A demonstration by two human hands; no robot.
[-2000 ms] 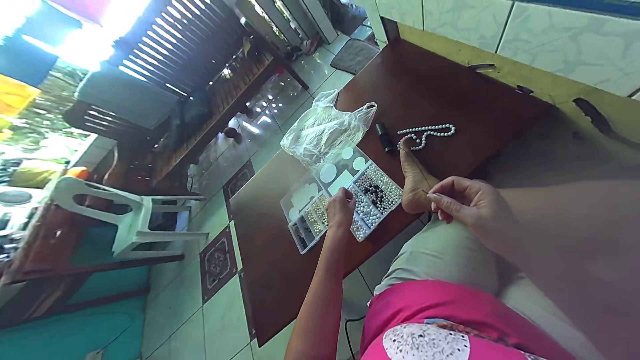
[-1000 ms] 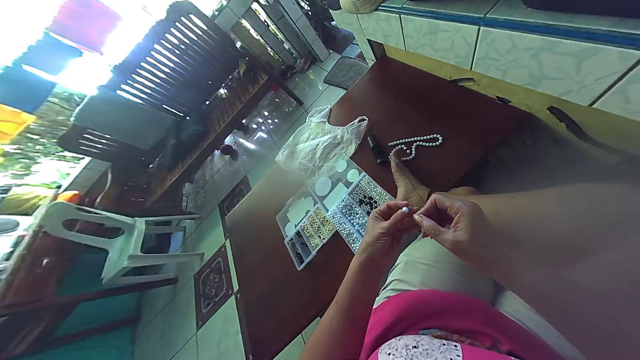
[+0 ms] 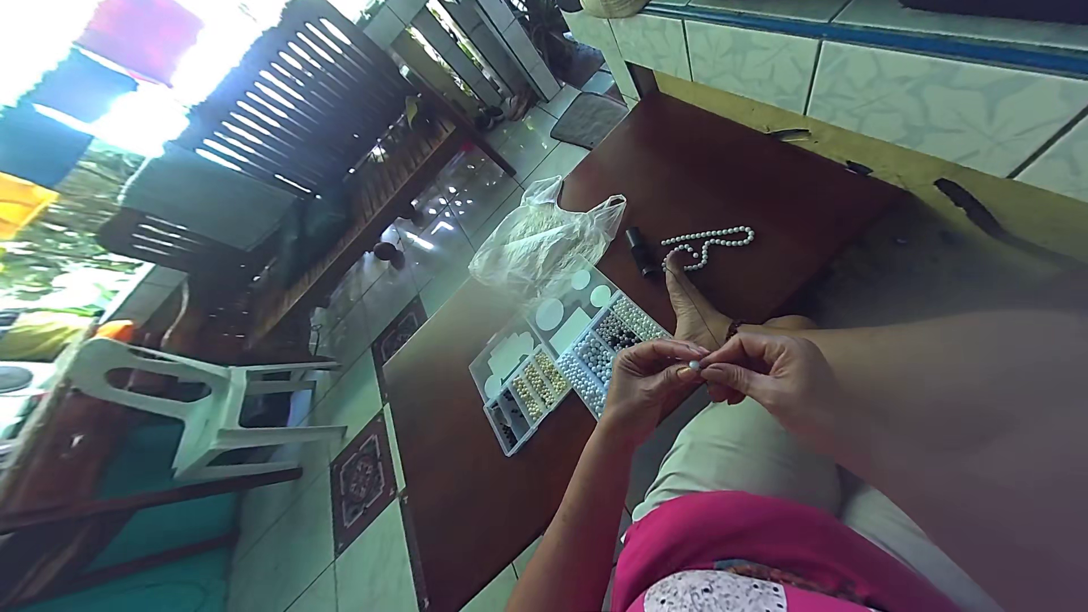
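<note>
My left hand (image 3: 650, 382) pinches a small pale bead (image 3: 695, 365) between thumb and forefinger. Touching close beside it, my right hand (image 3: 761, 370) has its fingertips closed on what looks like a thin thread, barely visible. A bare foot (image 3: 693, 306) with a dark band at the ankle lies just beyond the hands. The compartment box of white and dark beads (image 3: 595, 361) is partly hidden by my left hand; a smaller box of cream and dark beads (image 3: 529, 391) adjoins it. A string of white beads (image 3: 722, 236) curves near the toes, next to a black bottle (image 3: 639, 252).
A clear plastic bag (image 3: 544, 242) rests beside the boxes' open lids on the brown board (image 3: 476, 476). A white plastic chair (image 3: 212, 399) and a dark slatted wooden bench (image 3: 297, 102) stand on the left. A tiled ledge (image 3: 765, 64) runs along the upper right.
My left hand has moved from the bead box to my right hand, with a bead now between its fingertips. My right hand stays pinched near the foot.
</note>
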